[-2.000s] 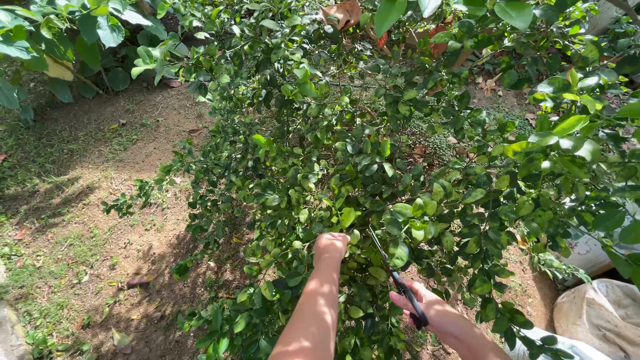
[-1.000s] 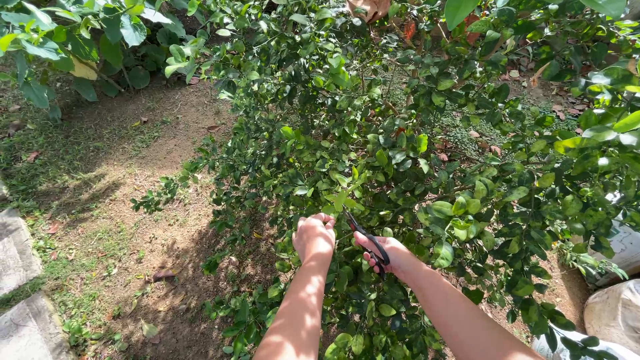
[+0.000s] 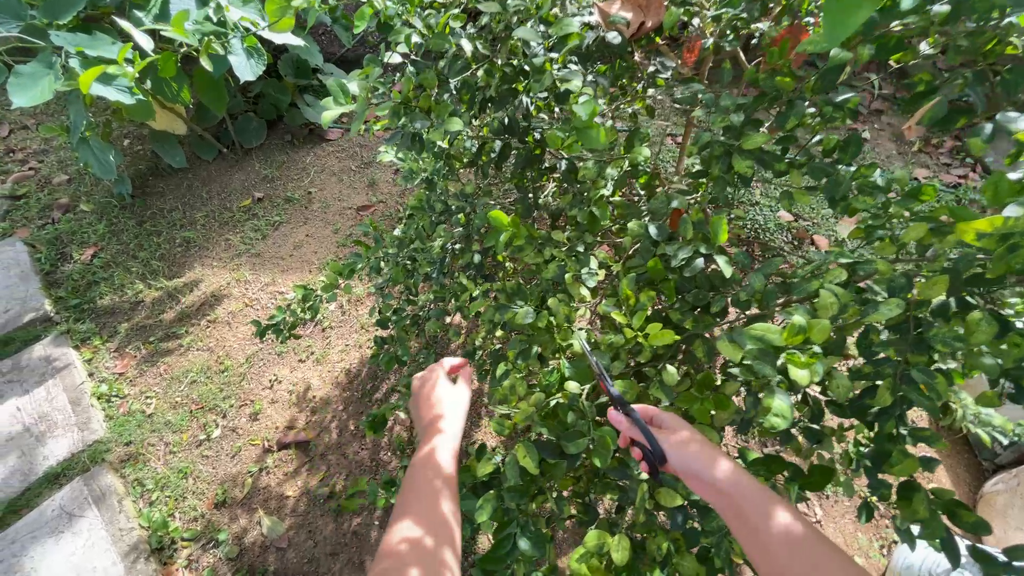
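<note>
A leafy green shrub fills the middle of the head view. My right hand holds black-handled scissors over the lower part of the shrub, their metal blades pointing up and left among the leaves. To the left, at the shrub's lower left edge, my left hand is raised with its fingers curled together. Whether something small is pinched in those fingers cannot be told. The leaves hide part of the stems around the blade tips.
Concrete paving slabs run down the left edge, beside bare soil with patchy grass. A broad-leaved plant stands at upper left. Branches spread to the right edge, above a white sack at lower right.
My left hand has moved left, away from the scissors and the shrub's middle, where both hands were close together a second ago. My right hand still holds the scissors. The view has shifted left.
</note>
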